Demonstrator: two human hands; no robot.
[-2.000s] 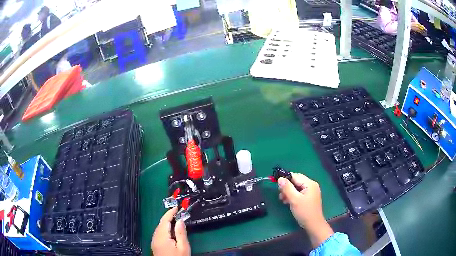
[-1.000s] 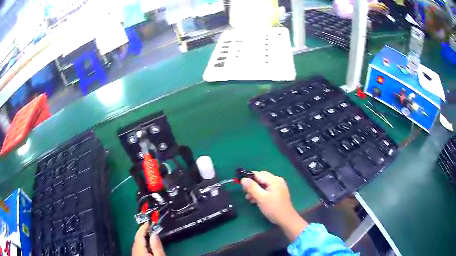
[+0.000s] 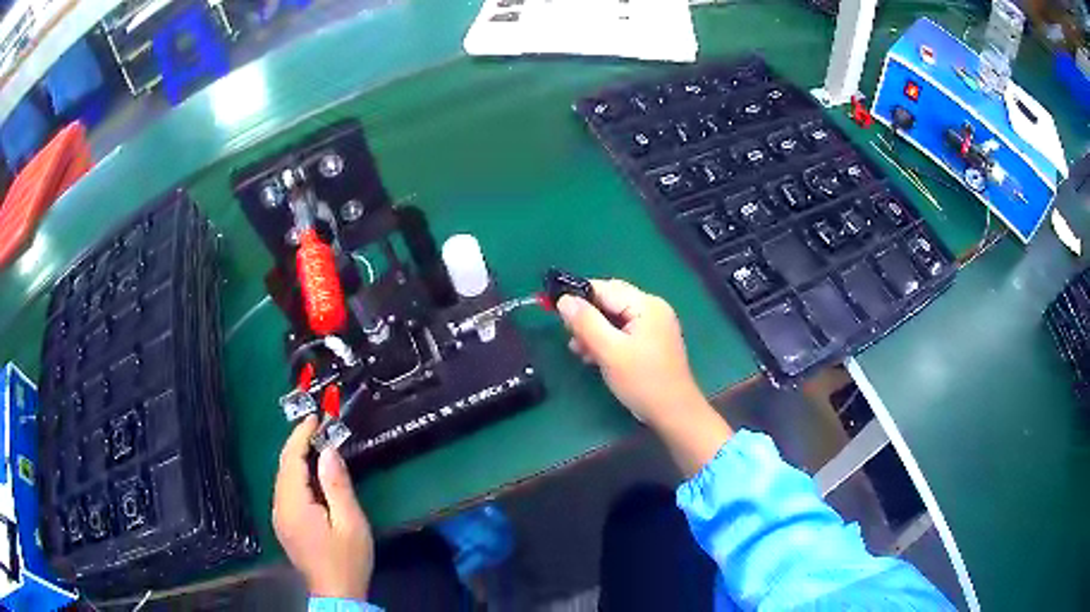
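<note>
The black press fixture (image 3: 448,401) stands on the green bench, with white lettering along its front edge. Its thick red handle (image 3: 319,282) is upright in front of the back plate (image 3: 313,179). My left hand (image 3: 323,514) is at the two left toggle clamps (image 3: 317,412) with red tips and silver square ends; its fingertips are partly hidden behind them. My right hand (image 3: 628,347) grips a small black part (image 3: 567,285) at the red tip of the right clamp rod (image 3: 496,313). A white cylinder (image 3: 465,265) stands behind that rod.
A black tray stack (image 3: 132,383) is at the left, with ringed modules in its front pockets. A black blister tray (image 3: 825,313) lies at the right, many pockets filled. A white perforated tray (image 3: 580,30) is at the back. Blue boxes stand at right (image 3: 956,132) and left (image 3: 22,478).
The camera view has shifted, so the bench contents sit further left and higher. Both hands stay at the same clamps. More of the right sleeve and the bench's front edge now shows.
</note>
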